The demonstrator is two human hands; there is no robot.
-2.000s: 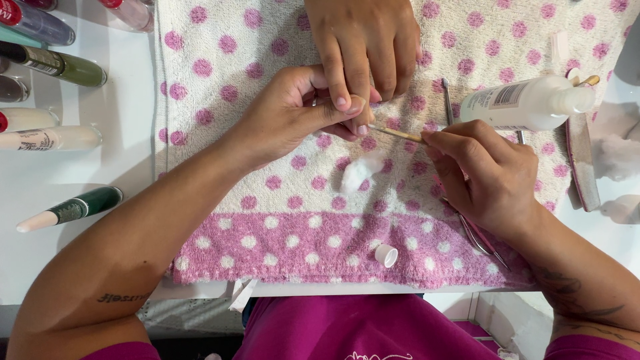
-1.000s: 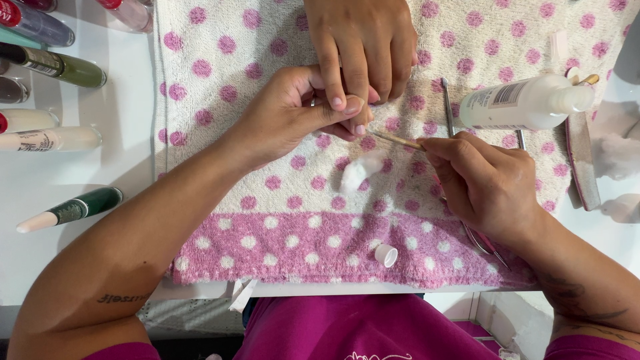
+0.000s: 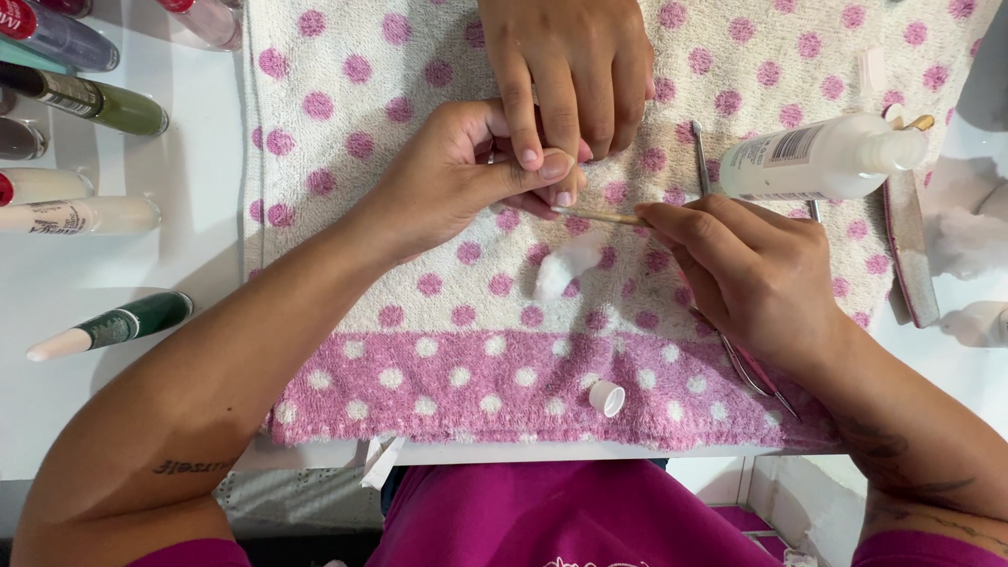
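My left hand (image 3: 461,169) holds a finger of another person's hand (image 3: 571,67), which reaches in from the top. Between the fingers of my right hand (image 3: 740,264) is a thin wooden manicure stick (image 3: 605,215), its pale tip at the nail of the held finger. A piece of cotton (image 3: 563,268) rests below the tip on the polka-dot towel (image 3: 378,260). Near the towel's front edge lies a small white cap (image 3: 607,398). Behind my right hand are an uncapped clear plastic bottle (image 3: 819,157) on its side and a metal manicure tool (image 3: 701,161).
Nail polish bottles (image 3: 118,102) line the left side of the white table, and a dark green one (image 3: 142,319) lies nearer me. A nail file (image 3: 909,244) and cotton (image 3: 972,228) are at the right. Metal tools (image 3: 752,370) lie partly beneath my right wrist.
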